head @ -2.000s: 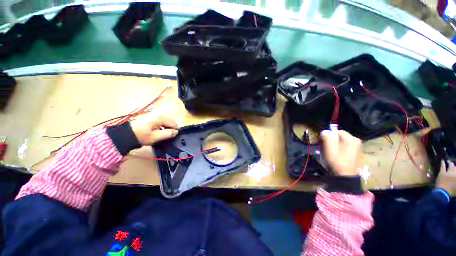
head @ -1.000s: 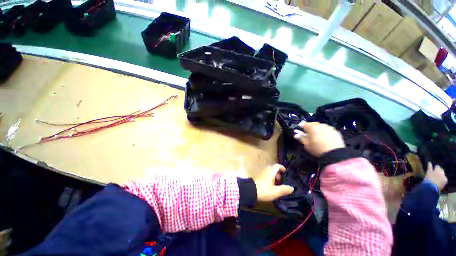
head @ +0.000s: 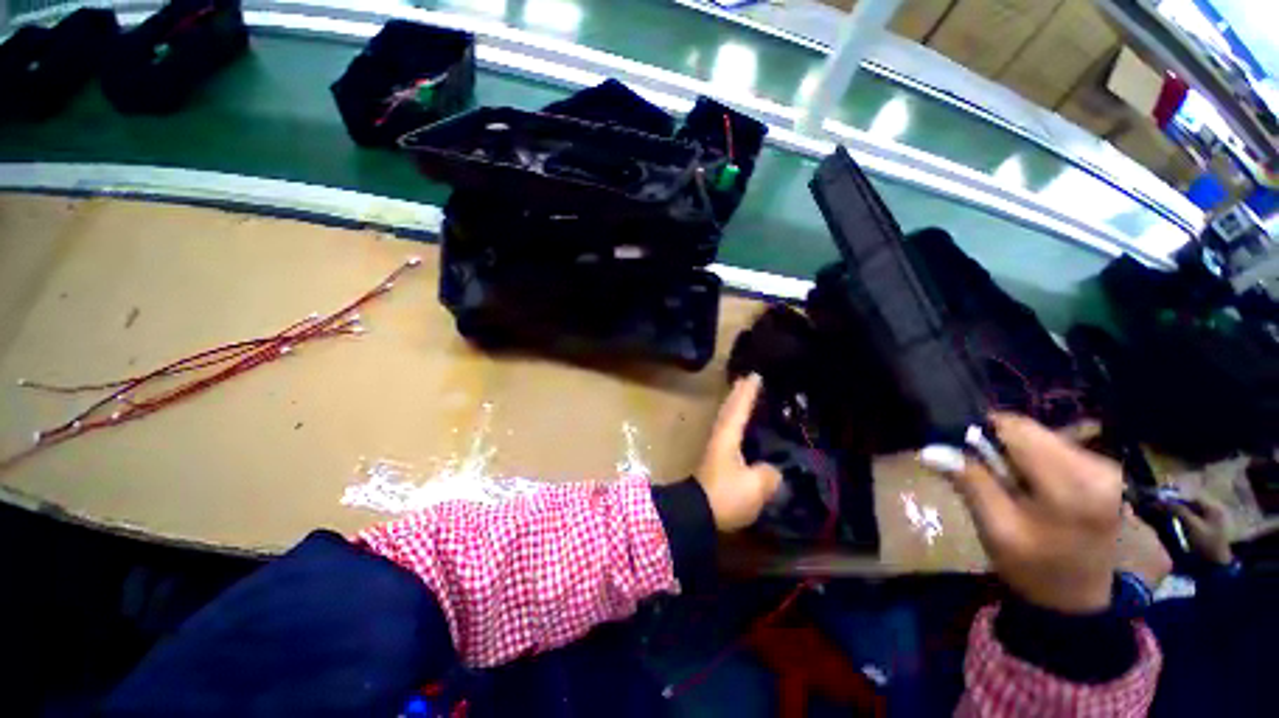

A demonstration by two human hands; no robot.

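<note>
My right hand [head: 1045, 508] grips the lower end of a black housing [head: 891, 274], which is raised on edge and tilted. Small white pieces [head: 944, 457] show at my right fingertips. My left hand [head: 732, 466] has thumb and forefinger apart, at the left edge of another dark housing [head: 828, 491] lying on the bench. Whether it touches that housing is unclear. A thin red lead crosses that housing, and a red lead [head: 729, 648] hangs below the bench edge. The interiors are dark and blurred.
Stacked black housings [head: 582, 288] stand behind my left hand. A fan of red wire leads [head: 211, 368] lies on the bench at left. Black units [head: 404, 84] sit on the green belt. More dark housings and a neighbouring worker's hand [head: 1203, 526] are at right.
My right hand has moved right and towards me, and a black housing now stands raised at it. My left hand has opened wider at the lower housing's left edge. The view has shifted.
</note>
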